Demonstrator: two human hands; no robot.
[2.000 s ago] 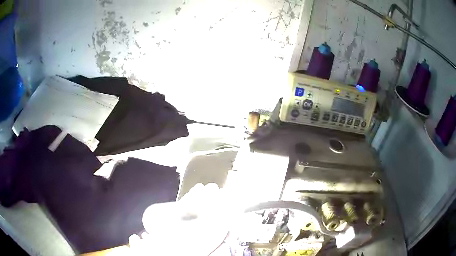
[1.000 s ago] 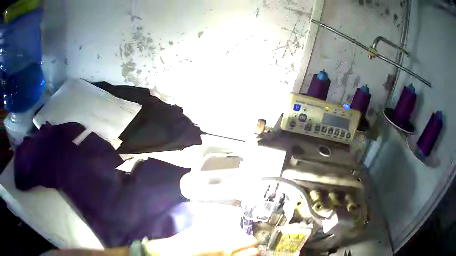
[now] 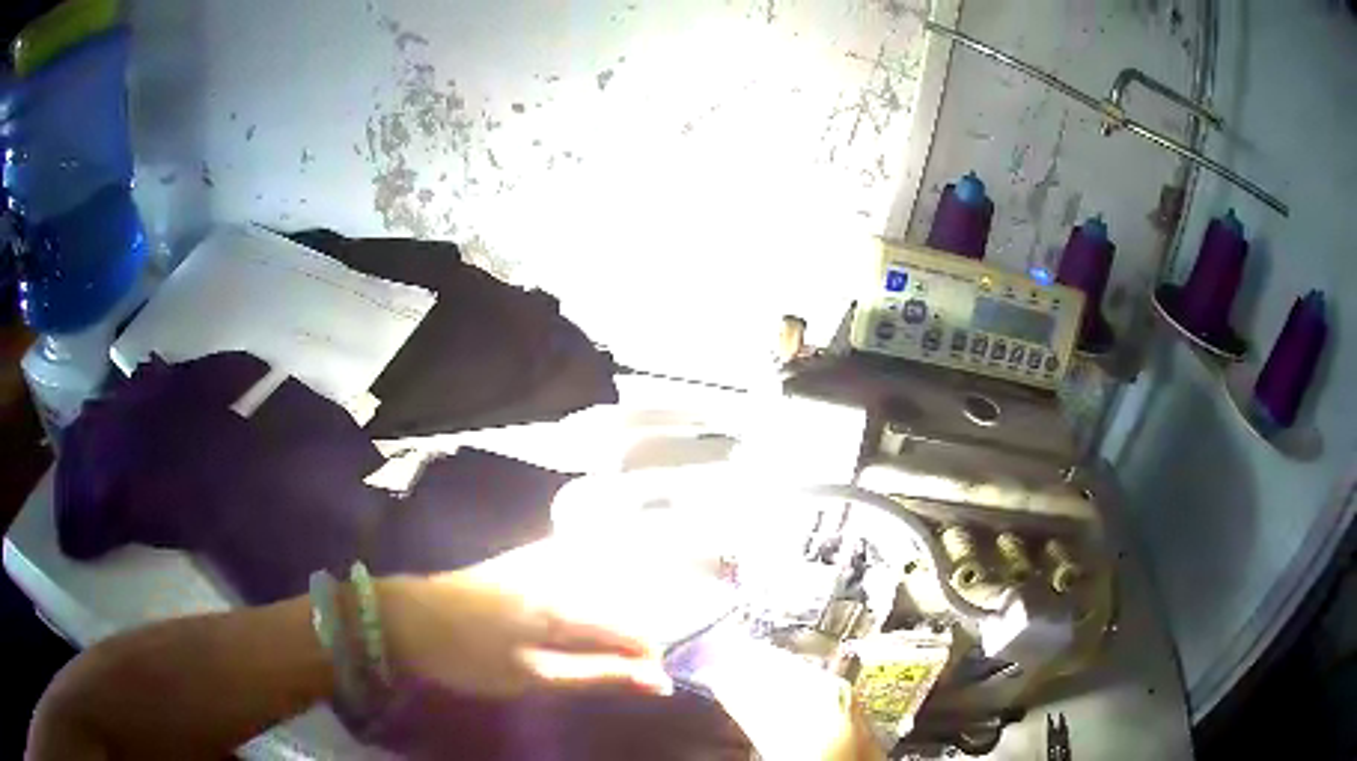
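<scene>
My left hand, with a pale beaded bracelet at the wrist, reaches in from the lower left and holds a dark purple fabric piece at the bottom centre. My right hand is at the bottom edge, partly cut off and washed out by glare, beside the fabric's right end; its grip cannot be told. The overlock machine stands at right, its needle area just beyond my right hand. Its pale cloth plate is nearly lost in glare. Dark purple panels lie at left.
Black cut pieces lie at the back under a white sheet. A blue water bottle stands at far left. A control panel, purple thread cones and a metal rod are at right. Dark snips lie at lower right.
My left hand has come further up and into view, with its forearm, over the purple fabric. My right hand now shows at the bottom edge. The view has shifted slightly since one second ago.
</scene>
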